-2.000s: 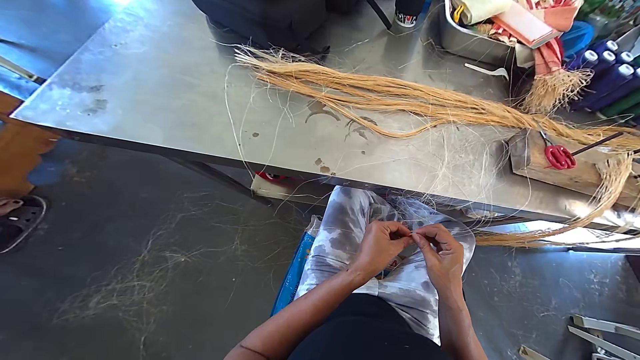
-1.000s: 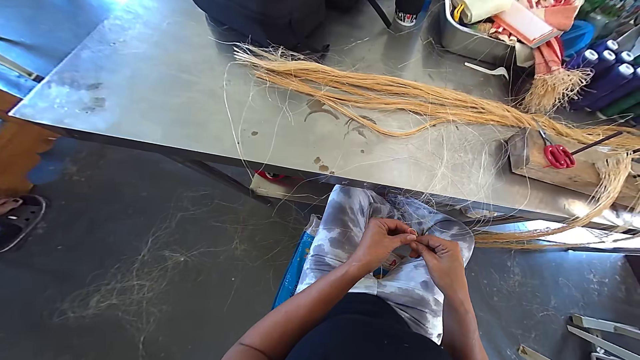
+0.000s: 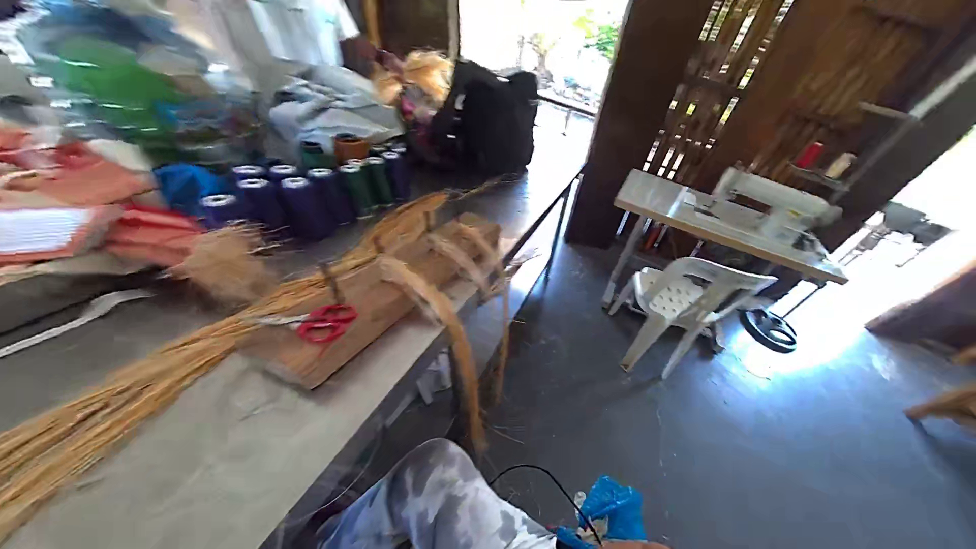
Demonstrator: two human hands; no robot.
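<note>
My left hand is out of view. A sliver of skin, probably part of my right hand [image 3: 634, 544], shows at the bottom edge beside a blue plastic bag [image 3: 614, 506]; its fingers are hidden. A thin black curved cord or handle [image 3: 545, 471] runs near the bag. Long tan plant fibres [image 3: 164, 362] lie along the metal table [image 3: 229, 450] and pass by a wooden block [image 3: 370, 320] with upright pegs. Scissors with red handles [image 3: 326, 324] rest on the block. Fibre strands [image 3: 457, 343] hang over the table edge above my knee.
Thread cones [image 3: 305, 202], coral-coloured cloth [image 3: 84, 183] and a black backpack [image 3: 496, 118] stand or lie on the table's far part. Across the floor are a white plastic chair [image 3: 682, 293] and a sewing machine [image 3: 770, 202] on its table. A wooden piece [image 3: 945, 404] juts in at the right.
The view has swung far to the right. Both hands were together over my lap, fingertips meeting; now they are no longer seen there, and the blue bag shows at the bottom.
</note>
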